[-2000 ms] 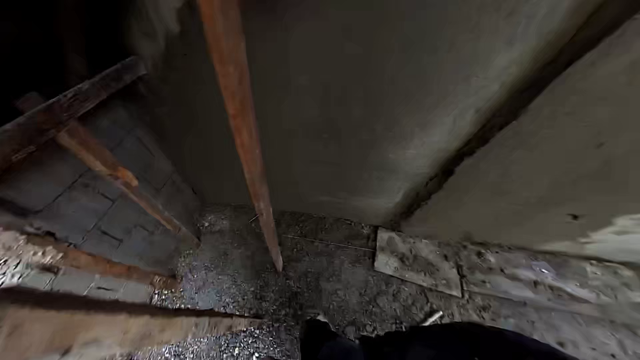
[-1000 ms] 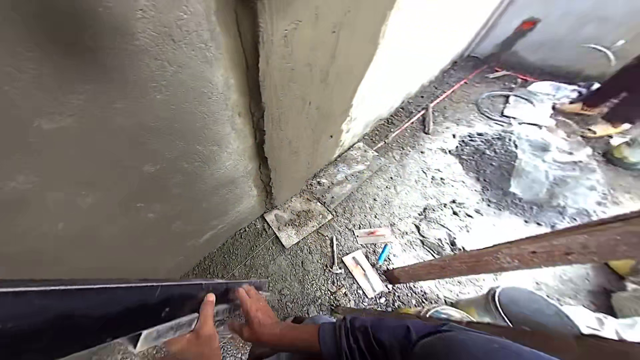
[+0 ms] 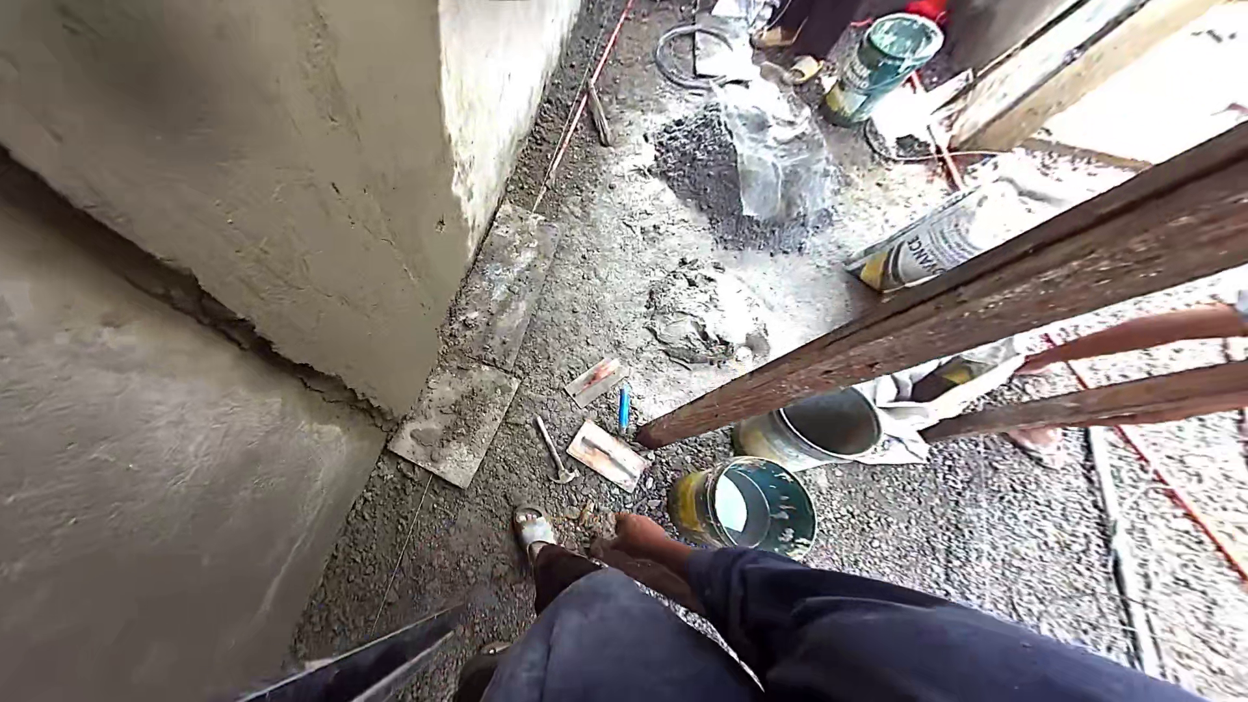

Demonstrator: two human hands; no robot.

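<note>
My right hand [image 3: 639, 536] hangs low over the gravelly ground, between my sandalled foot [image 3: 533, 526] and a green-lined paint bucket [image 3: 799, 507] with pale liquid in it. Its fingers point left; whether they hold anything is unclear. My left hand cannot be made out. Above the hand lie a plastering trowel [image 3: 606, 454], a smaller trowel [image 3: 595, 381], a blue-handled tool [image 3: 624, 408] and a hammer [image 3: 552, 448]. A long, dark, straight-edged piece [image 3: 366, 663] shows at the bottom left, with no hand visible on it.
Plastered walls [image 3: 292, 175] stand at the left, with boards [image 3: 456, 421] along their foot. A slanting timber post [image 3: 877, 331] crosses the right. Behind it are another bucket [image 3: 756, 439] and another person's arm or leg [image 3: 1150, 336]. Wet mortar [image 3: 707, 312] lies ahead.
The view has swung right. A second ago both hands were at the long dark piece; now my right hand is away from it, near the bucket, and my left is no longer distinguishable.
</note>
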